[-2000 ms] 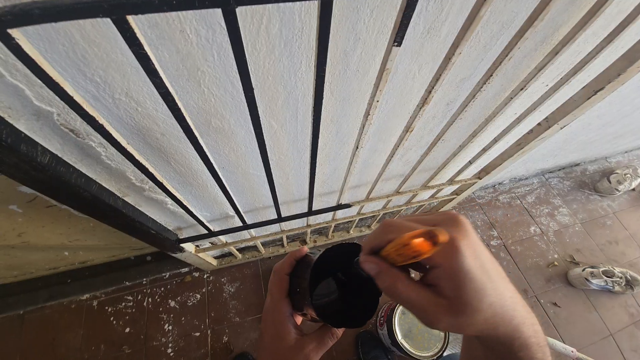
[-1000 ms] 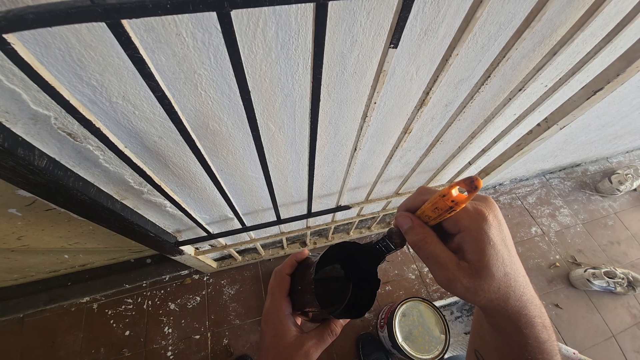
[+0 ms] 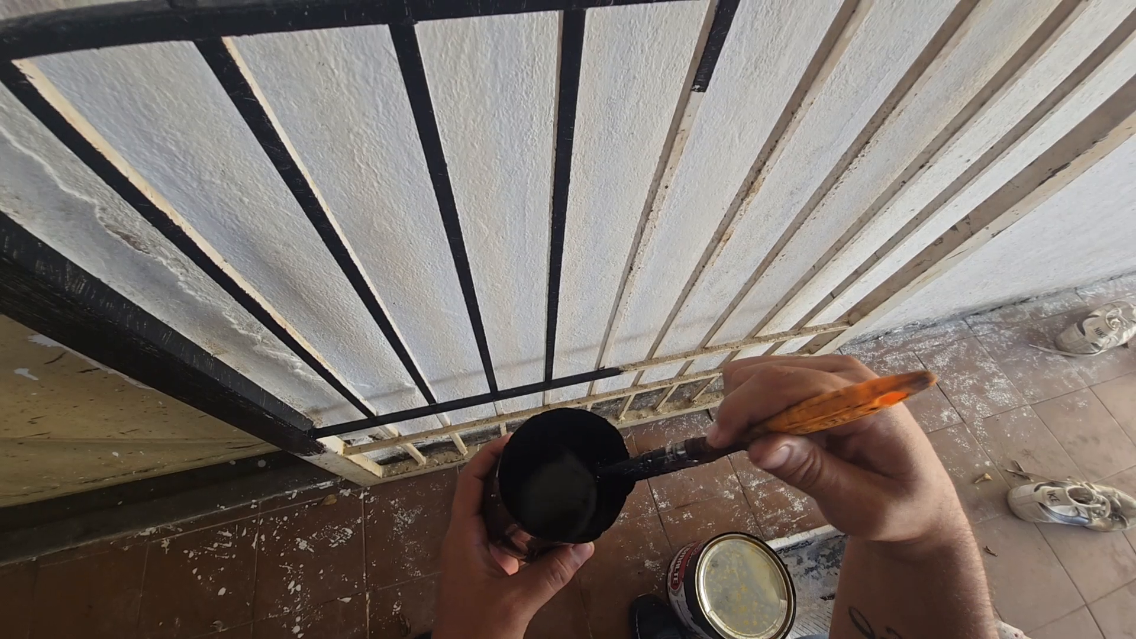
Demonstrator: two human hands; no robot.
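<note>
My left hand (image 3: 497,550) is wrapped around a cup of black paint (image 3: 555,488), tilted so that its dark inside faces me. My right hand (image 3: 834,453) grips a paintbrush by its orange handle (image 3: 843,404). The brush's black ferrule end reaches the right side of the cup; its bristles cannot be told from the dark paint. Behind the hands stands a metal gate (image 3: 568,177) with bars. Its left bars, top rail and left post are black, one bar is black only at its upper part, and the right bars are cream.
A closed paint can (image 3: 745,586) stands on the brown tiled floor (image 3: 311,550), below my right hand. A dark shoe (image 3: 655,617) shows beside it. Two worn sneakers (image 3: 1074,504) lie at the right. A rough white wall (image 3: 1056,231) rises behind the gate.
My right hand first moved up and right from over the cup, uncovering the paint can, and has since come slightly lower, the brush now lying flatter. My left hand still holds the cup.
</note>
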